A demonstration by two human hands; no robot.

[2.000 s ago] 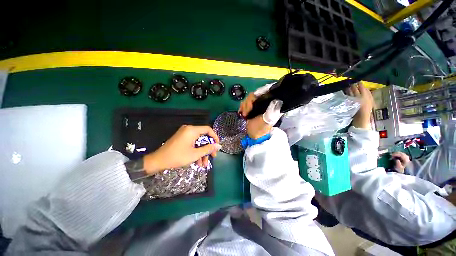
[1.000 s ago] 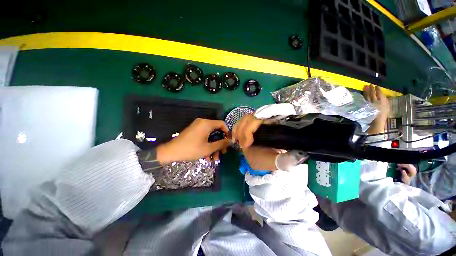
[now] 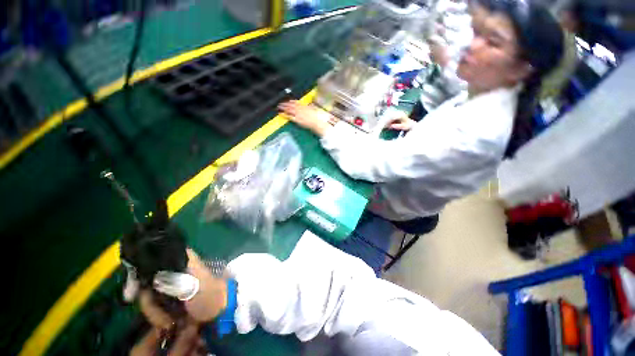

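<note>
The black power screwdriver [image 3: 154, 254] stands at the lower left of the view, blurred, with its cable rising from it. My right hand [image 3: 198, 288] is closed around it, with white finger covers and a bright blue band at the wrist. Fingers of my left hand [image 3: 167, 342] show below it at the bottom edge, blurred and cut off. What those fingers hold cannot be made out. A small part of the grey mesh dish [image 3: 217, 265] shows behind my right hand.
A clear plastic bag [image 3: 261, 184] lies by the yellow line. Right of it is a teal box [image 3: 333, 205] with a black round unit [image 3: 314, 182] on top. A black compartment tray [image 3: 226, 87] lies beyond the line. A person in white [image 3: 425, 146] sits at the right, one hand near the line.
The view has swung to the right. The silver heap, its tray, the row of black units and the white sheets are out of view. The neighbour's upper body now shows.
</note>
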